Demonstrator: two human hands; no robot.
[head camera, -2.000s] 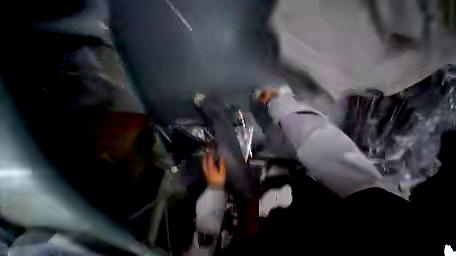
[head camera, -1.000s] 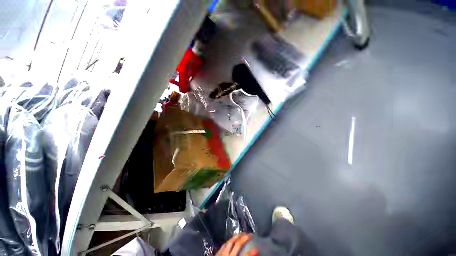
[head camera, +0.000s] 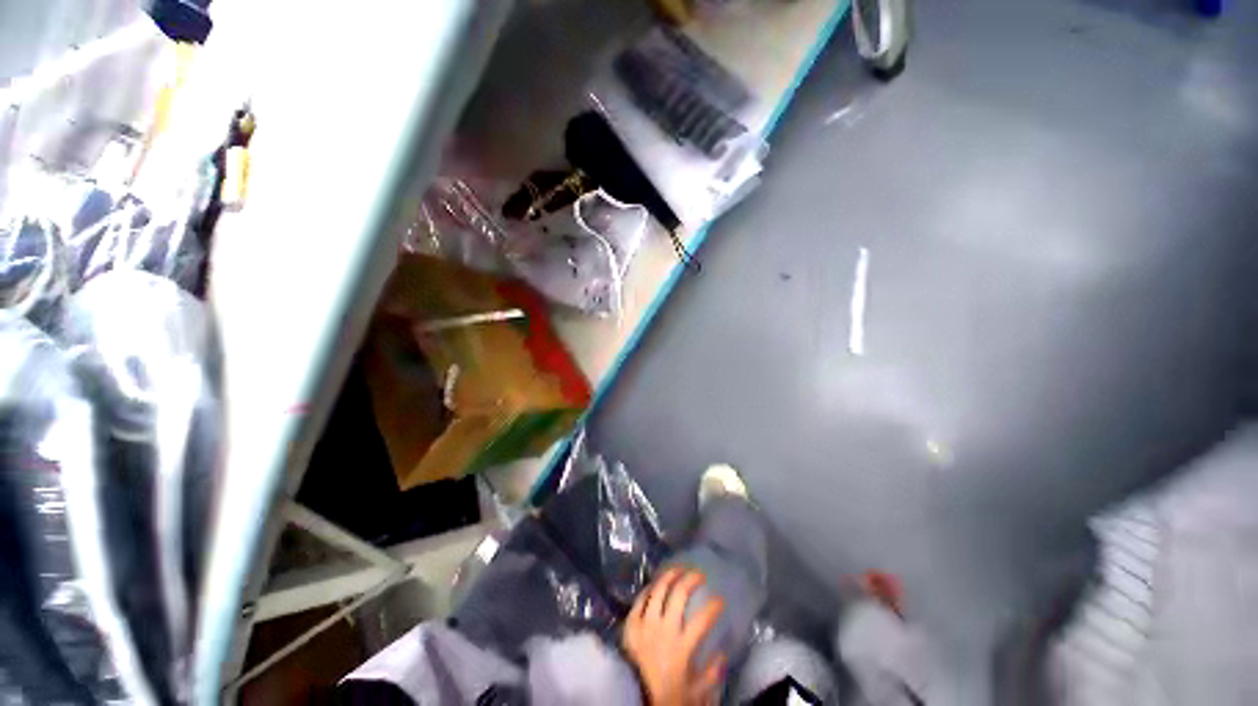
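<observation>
My left hand (head camera: 672, 634) is at the bottom centre, with its fingers apart, lying over grey cloth. I see no object gripped in it. A dark garment in shiny clear plastic (head camera: 552, 566) lies just left of it, beside my pale grey sleeve. My right hand (head camera: 880, 593) is a small, blurred reddish patch at the end of a pale sleeve, right of my left hand. Its fingers and anything in them cannot be made out.
A white table edge (head camera: 338, 179) runs diagonally at left. Bagged dark garments (head camera: 117, 455) are beyond it. A lower shelf holds an open cardboard carton (head camera: 476, 379), a black item (head camera: 607, 159) and clear plastic. Grey floor (head camera: 993, 276) is at right, with striped pale cloth (head camera: 1173, 579) at the edge.
The view has shifted, so the shelf and carton sit further left and higher. My left hand shows more fully. The blurred right hand and the striped pale cloth have come into view.
</observation>
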